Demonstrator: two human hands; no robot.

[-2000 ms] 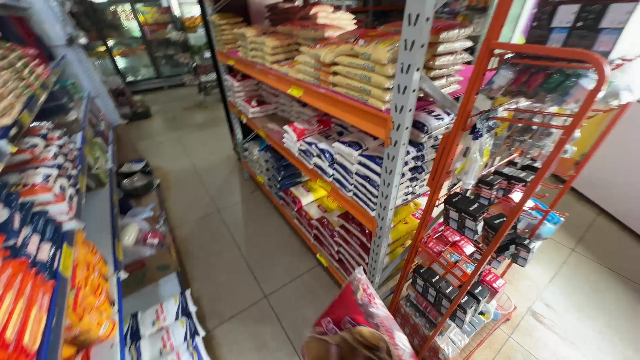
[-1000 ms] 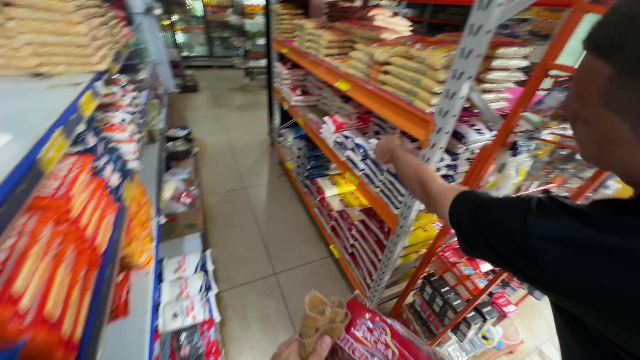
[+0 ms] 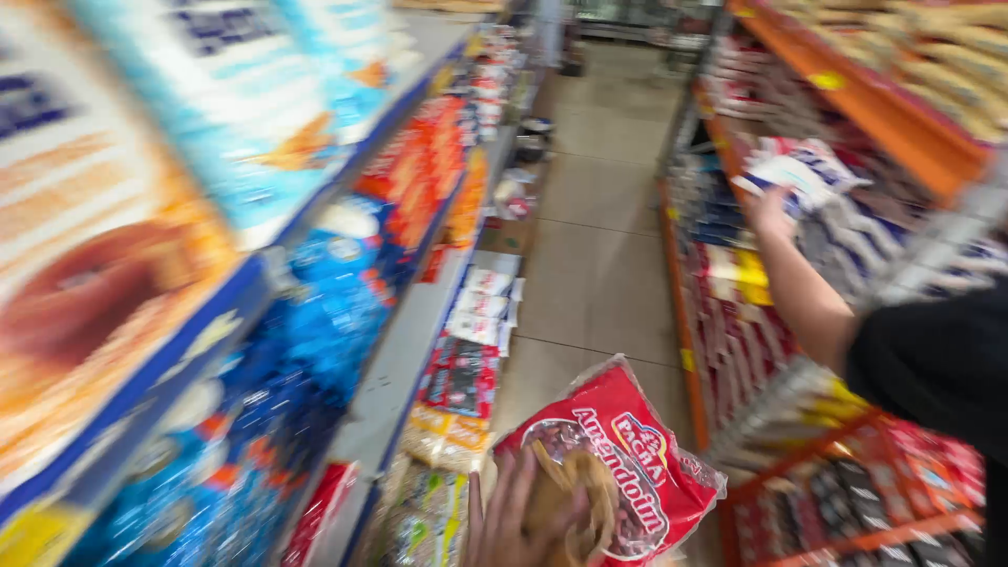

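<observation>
My left hand point(image 3: 504, 504) is at the bottom centre, its fingers blurred and spread against a tan, curled item of unclear material point(image 3: 594, 492); the thumb seems to lie on its other side. Directly behind and to the right is a red plastic bag of peanuts point(image 3: 630, 441), tilted, with a clear window and printed writing. What supports the bag is hidden. A small sliver of skin shows below the bag at the bottom edge; I cannot tell whether it is my right hand, which is otherwise hidden.
At right, another person's hand point(image 3: 772, 213) touches a white and blue package point(image 3: 807, 173) on an orange-edged rack point(image 3: 890, 102). Blue-edged shelves point(image 3: 260, 287) with packaged goods stand close on the left. A tiled aisle floor point(image 3: 591, 299) runs between. An orange wire display rack point(image 3: 874, 539) is lower right.
The other person's arm, absent two seconds ago, reaches further along the rack and is now at a white and blue package. My view has swung to the left-hand shelves, and more of the red bag shows.
</observation>
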